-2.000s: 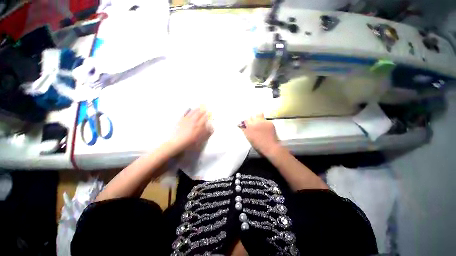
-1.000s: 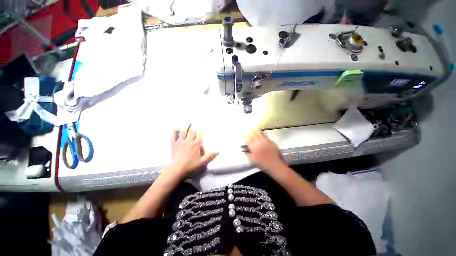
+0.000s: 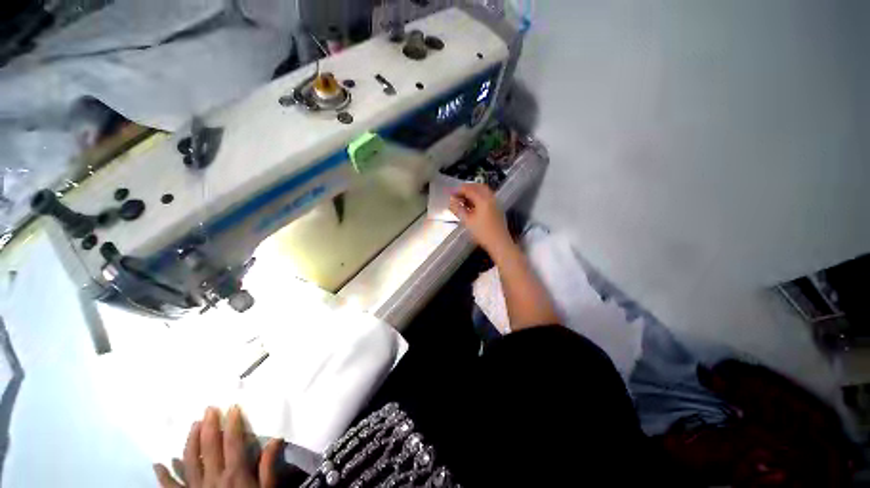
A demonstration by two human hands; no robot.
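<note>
A white cut piece (image 3: pixel 334 372) lies on the table below the needle end of the industrial sewing machine (image 3: pixel 248 162). Its right part reaches the table's front edge; much of it is washed out in the light. My left hand (image 3: pixel 221 456) lies flat on the white cloth at the bottom left, fingers apart, cut off by the lower edge. My right hand (image 3: pixel 479 212) is under the right end of the machine head, its bent fingertips on a small white piece (image 3: pixel 443 198), which it seems to pinch. The presser foot area (image 3: pixel 224 297) has neither hand at it.
A green tab (image 3: pixel 364 152) is on the machine front, left of the lit control panel (image 3: pixel 465 107). Small dark, mixed items (image 3: pixel 496 157) lie beyond my right hand. White cloth (image 3: pixel 582 295) hangs or lies below the table at right. Grey cloth (image 3: pixel 181 67) lies behind the machine.
The view has swung to the right. My right hand has left the cloth near the needle and reached right to the small white piece. My left hand stays on the cloth, now flatter.
</note>
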